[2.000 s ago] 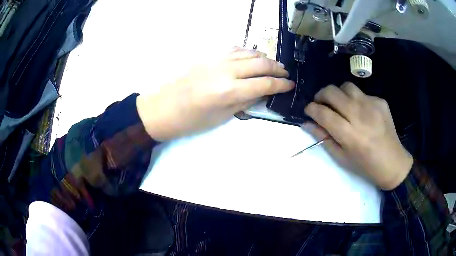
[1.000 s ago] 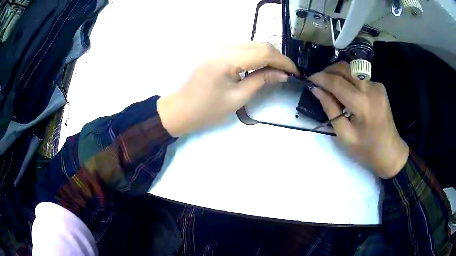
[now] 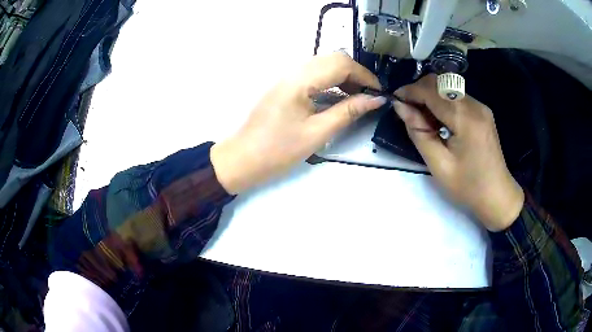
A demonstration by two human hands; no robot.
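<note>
The dark garment lies under the machine head and spreads to the right, with one corner flap on the machine bed. My left hand pinches a folded dark edge between thumb and fingers just in front of the needle area. My right hand pinches the same edge, its fingertips close to my left ones. A small metal end, seemingly of a pointed tool, shows between my right fingers; its tip is hidden. The presser foot is mostly hidden in shadow behind the fingertips.
The white sewing machine head is at the upper right, its cream ribbed knob just above my right hand. Dark garments with grey edges hang at the left. The white table ends in a curved front edge, with dark cloth below.
From flat on the cloth, both hands have come together and lifted a folded edge. The tool's spike, pointing out earlier, is now mostly hidden. The view has shifted slightly.
</note>
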